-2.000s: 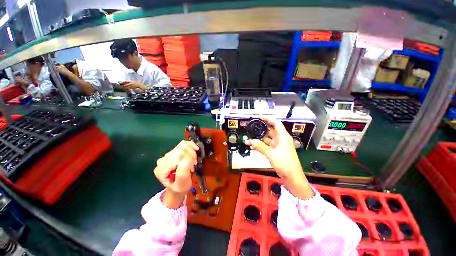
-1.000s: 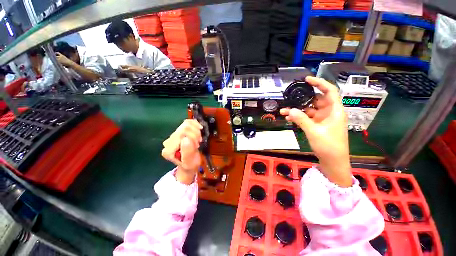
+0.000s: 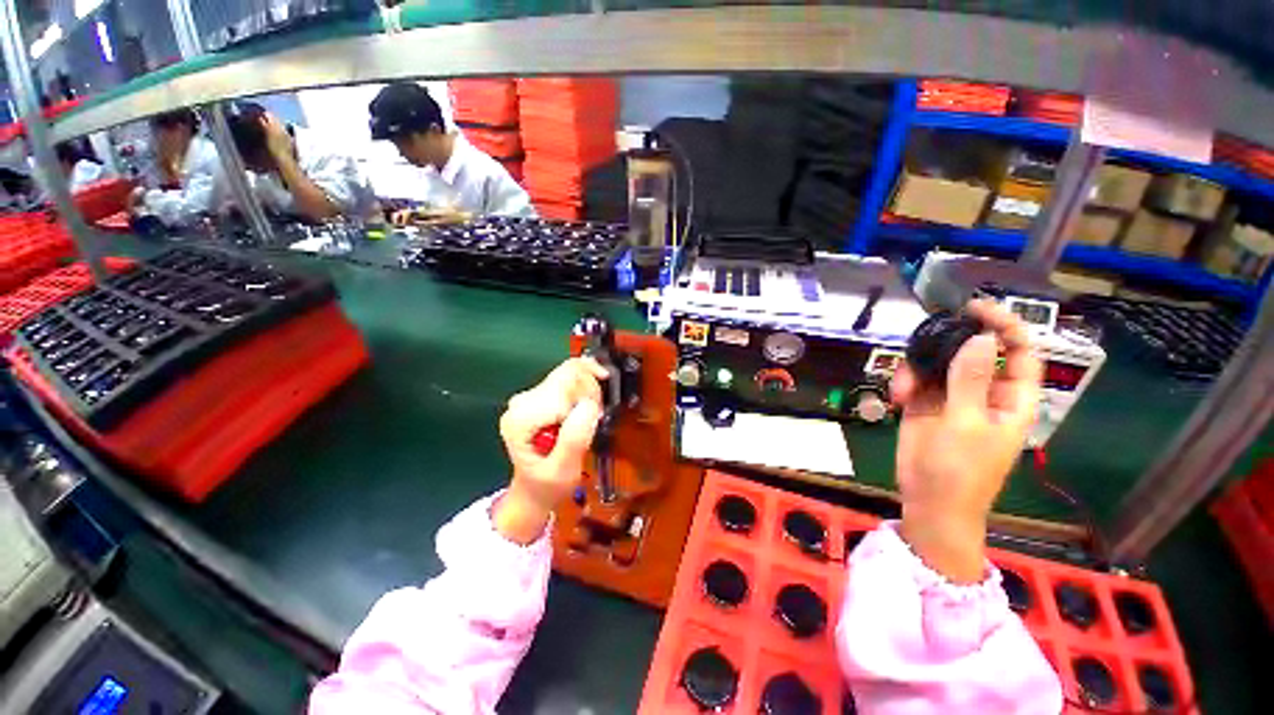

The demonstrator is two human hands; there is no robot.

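Note:
My left hand (image 3: 553,426) is closed around the red handle (image 3: 545,440) of the toggle clamp press (image 3: 609,405), which stands on an orange-brown base (image 3: 646,475). My right hand (image 3: 971,419) is raised in front of the power supply and holds a round black watch case (image 3: 945,347) in its fingertips; the fingers partly hide it. The red blister tray (image 3: 762,548) lies below, with round black parts in its pockets. My right sleeve covers part of the tray.
A dispenser controller (image 3: 782,352) stands behind the press, with a paper sheet (image 3: 766,441) before it. A white power supply (image 3: 1073,366) is at right. Black trays (image 3: 154,324) lie on red ones at left. A metal shelf beam (image 3: 587,56) crosses above. People sit beyond the bench.
My right hand has moved rightward with the watch case, from in front of the controller to in front of the power supply. My left hand stays on the press handle. The camera view has shifted.

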